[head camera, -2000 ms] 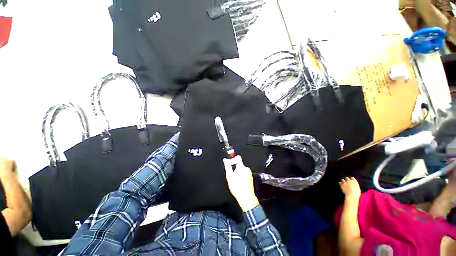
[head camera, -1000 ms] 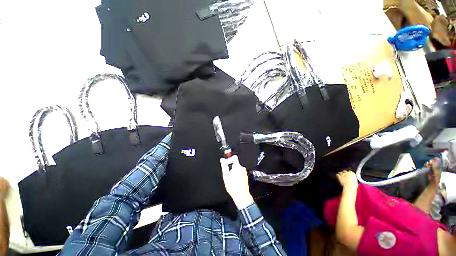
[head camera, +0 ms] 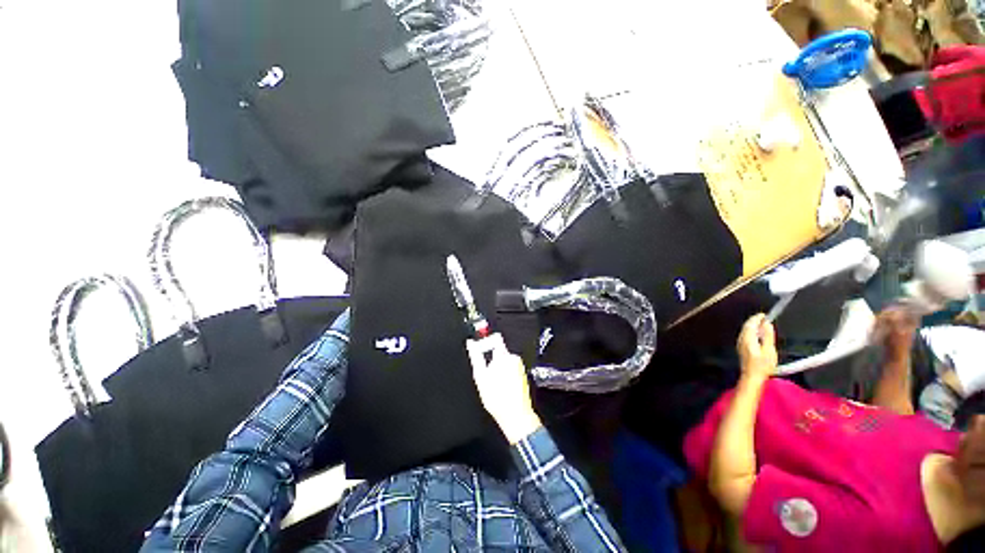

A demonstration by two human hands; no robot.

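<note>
A black tote bag [head camera: 416,400] lies in front of me, with a small white logo at its left and a film-wrapped handle [head camera: 637,335] looping to the right. My right hand [head camera: 499,378] holds thread snips [head camera: 462,294] by the dark and red grip, with the shiny blade pointing up over the bag. My left hand is hidden; only the plaid sleeve shows, running under the bag's left edge.
Another black bag [head camera: 216,410] with two wrapped handles lies at left. A black bag stack [head camera: 313,119] lies beyond, another bag [head camera: 659,238] at right beside cardboard [head camera: 761,205]. A blue ring-shaped object [head camera: 830,59] is farther right. A person in a pink shirt [head camera: 842,454] is at lower right.
The view has shifted, so the bags and table appear farther left. The person in pink has raised a hand near the white curved fixture. My right hand still holds the snips over the bag.
</note>
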